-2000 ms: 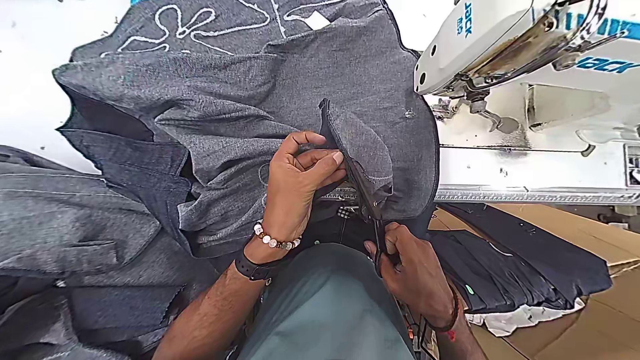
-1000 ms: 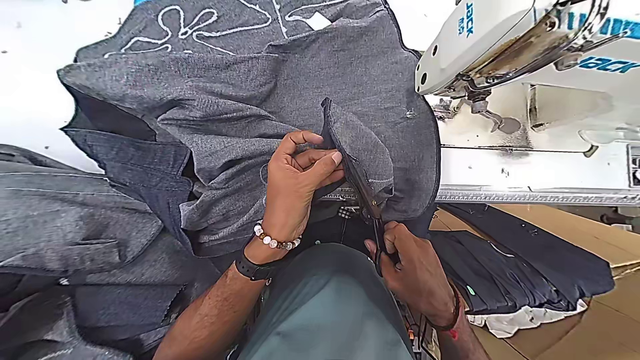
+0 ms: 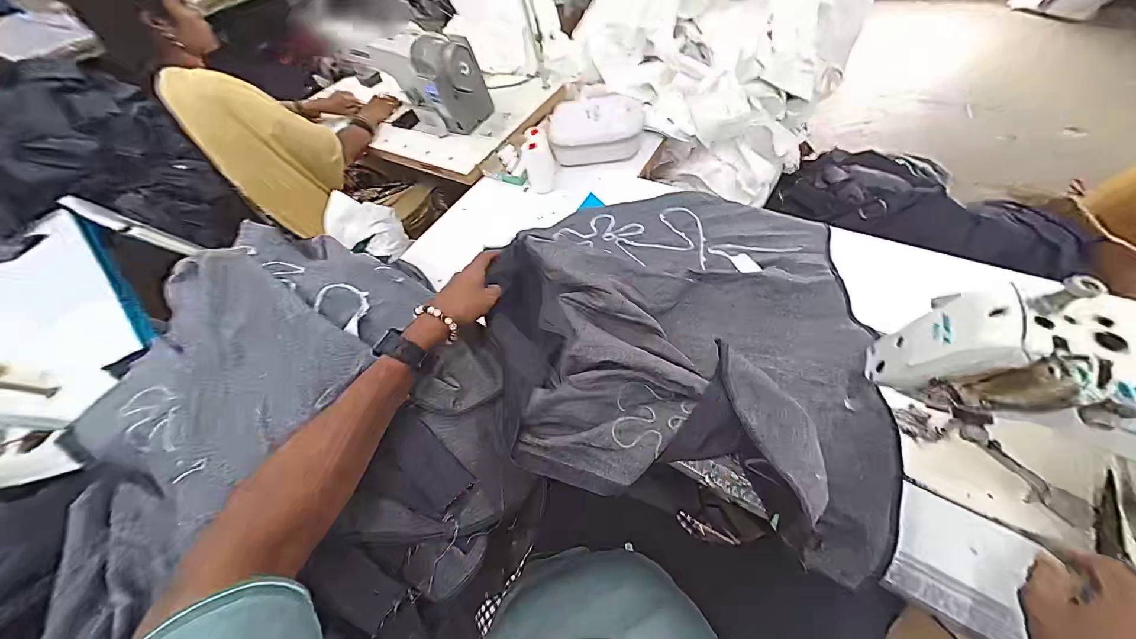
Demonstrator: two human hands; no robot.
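Observation:
My left hand (image 3: pixel 470 288) grips the left edge of a dark grey denim garment piece (image 3: pixel 763 328) that lies spread on the white table, its upper part marked with curling white lines. A watch and a bead bracelet are on that wrist. A corner of the cloth stands folded up near the middle. My right hand (image 3: pixel 1078 593) is at the lower right edge, partly out of view, beside the sewing machine bed; whether it holds anything cannot be told. More grey denim pieces (image 3: pixel 240 355) hang at the left.
A white sewing machine (image 3: pixel 994 346) stands at the right. Beyond the table, a person in yellow (image 3: pixel 257 133) works at another sewing machine (image 3: pixel 451 84). A white lidded box (image 3: pixel 596 129), small bottles (image 3: pixel 538 160) and piled white cloth (image 3: pixel 719 89) lie behind. Dark fabric (image 3: pixel 923 209) is heaped at back right.
The view has swung up and left. My left hand has moved from the folded cloth to the garment's left edge. My right hand, earlier on scissors by the cloth, has moved right, away from it.

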